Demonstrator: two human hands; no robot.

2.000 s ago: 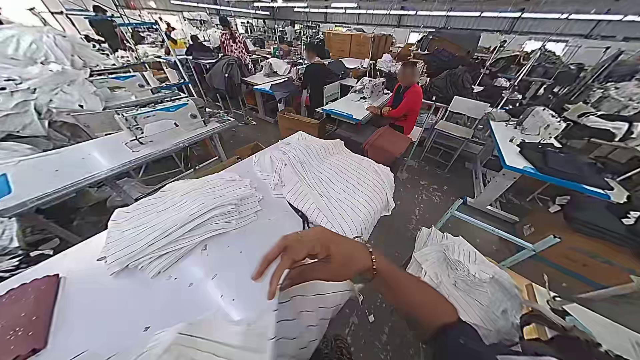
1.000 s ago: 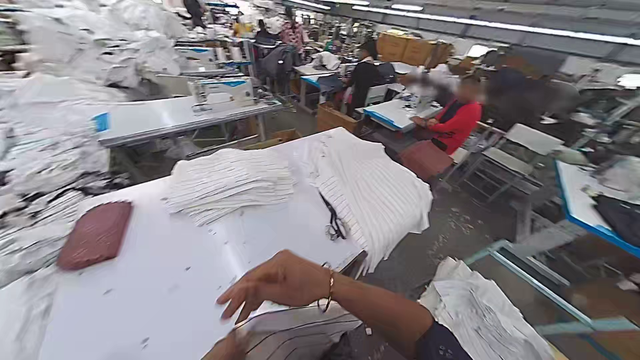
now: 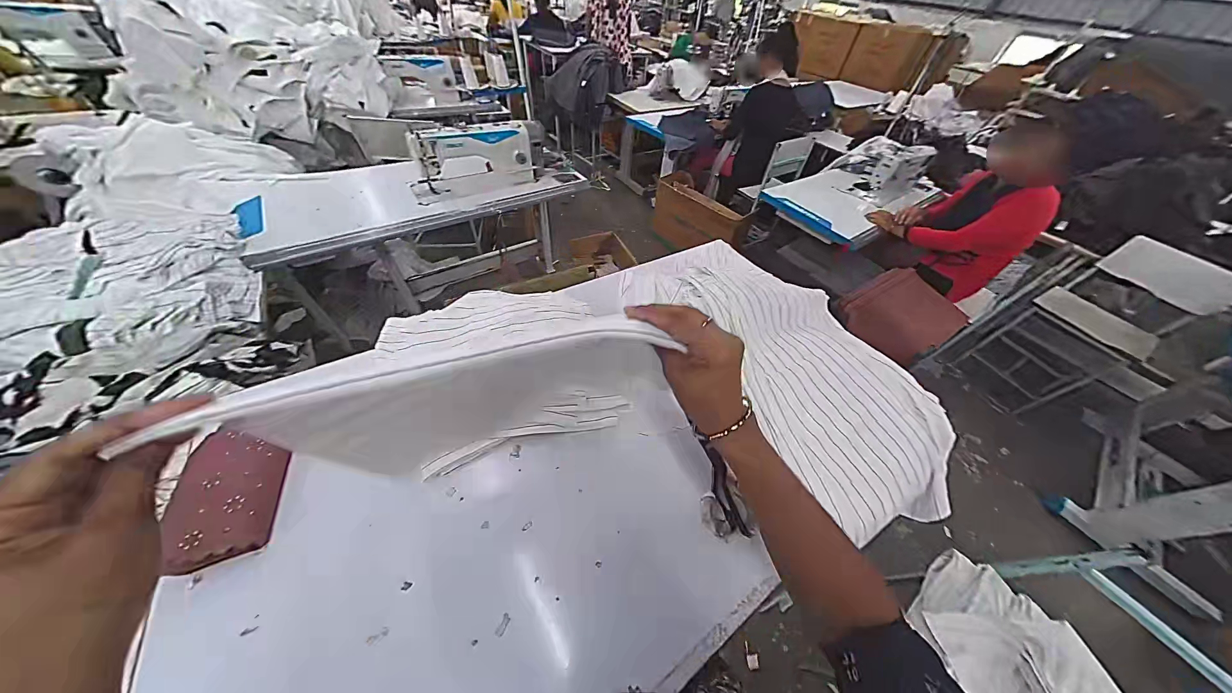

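Observation:
A white fabric piece point(image 3: 385, 414) is stretched above the white table point(image 3: 423, 577), one edge raised. At the left of the view, my left hand point(image 3: 91, 491) pinches one end of that edge; my right hand point(image 3: 698, 366), with a bracelet at the wrist, grips the other end. Behind the raised cloth lies a stack of striped white fabric pieces point(image 3: 481, 316), partly hidden. A larger pile of striped white fabric point(image 3: 818, 385) lies right of my right hand and hangs over the table edge. Dark-handled scissors point(image 3: 724, 491), partly hidden, lie beside my right forearm.
A dark red patterned piece point(image 3: 226, 496) lies at the table's left. Beyond stand a sewing machine point(image 3: 476, 154) on its table and heaps of white cloth point(image 3: 221, 67). A person in red point(image 3: 1001, 231) sits at another machine. More pale cloth point(image 3: 1001, 626) lies low at the right.
The hands have moved apart and up, and the fabric is now stretched between them. One second ago they were close together low in the view, at a striped piece. The view has turned left.

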